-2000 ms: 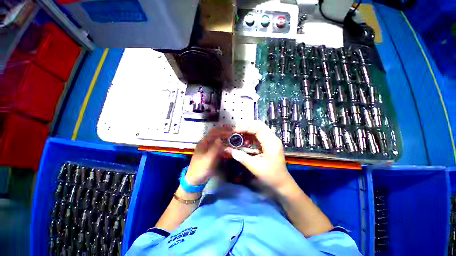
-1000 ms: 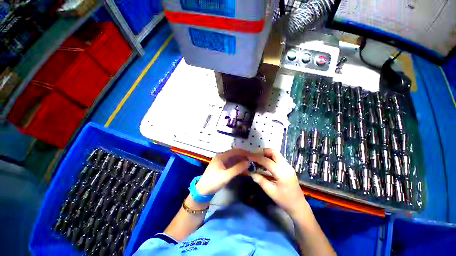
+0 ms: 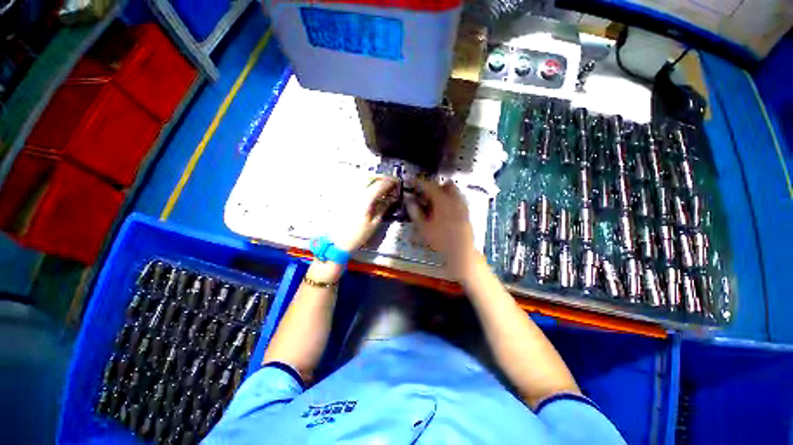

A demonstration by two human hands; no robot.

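Note:
A small turned metal part [image 3: 400, 207] is between my two hands at the fixture [image 3: 389, 165], under the laser marking head [image 3: 365, 52]. My left hand [image 3: 367, 211] holds it from the left, with a blue band and a bracelet on the wrist. My right hand [image 3: 442, 213] is at its right side, fingers bent in towards it and somewhat blurred. The hands hide most of the fixture and the lower part of the metal part. Whether the part touches the fixture cannot be told.
The green parts tray [image 3: 536, 178] with rows of metal parts lies on the right. The control panel [image 3: 526, 68] is behind it. A blue bin [image 3: 143, 239] full of parts stands at the left front. Red bins [image 3: 83, 182] are further left. The cardboard shield [image 3: 468, 54] is beside the head.
Both hands have moved forward from the table's front edge to the fixture, with the metal part. The view has tilted and shifted compared with two seconds ago.

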